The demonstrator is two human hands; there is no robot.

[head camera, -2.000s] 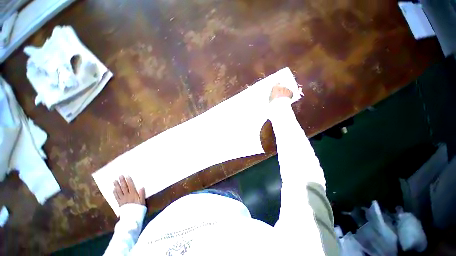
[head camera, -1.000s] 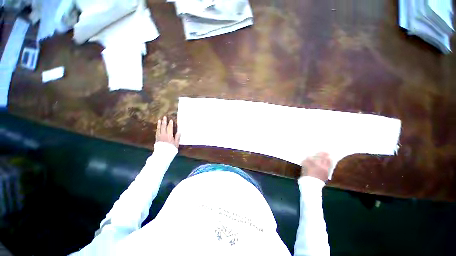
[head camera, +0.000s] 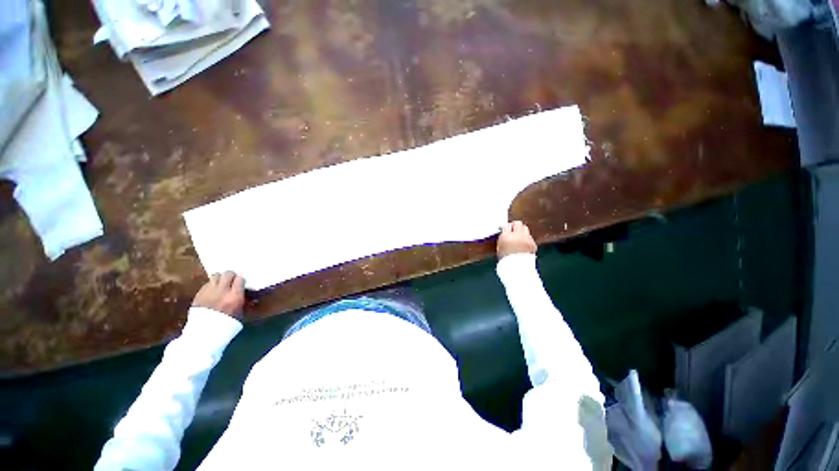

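Note:
A white cut panel lies flat on the worn brown table. Its right end is narrower and frayed, with a scooped curve on the near side. My left hand grips the near left corner of the panel, fingers bent over it. My right hand grips the near edge at the pointed corner beside the scooped curve. The panel's near edge between my hands runs close to the table's front edge.
Folded off-white cloth pieces are stacked at the upper left. More pale cloth lies at the far left. A white sheet is at the right. Grey boards and plastic bags stand below, right of the table.
My left hand has moved from lying flat by the left end to gripping the near left corner. My right hand now grips the corner by the curve. The camera view has turned.

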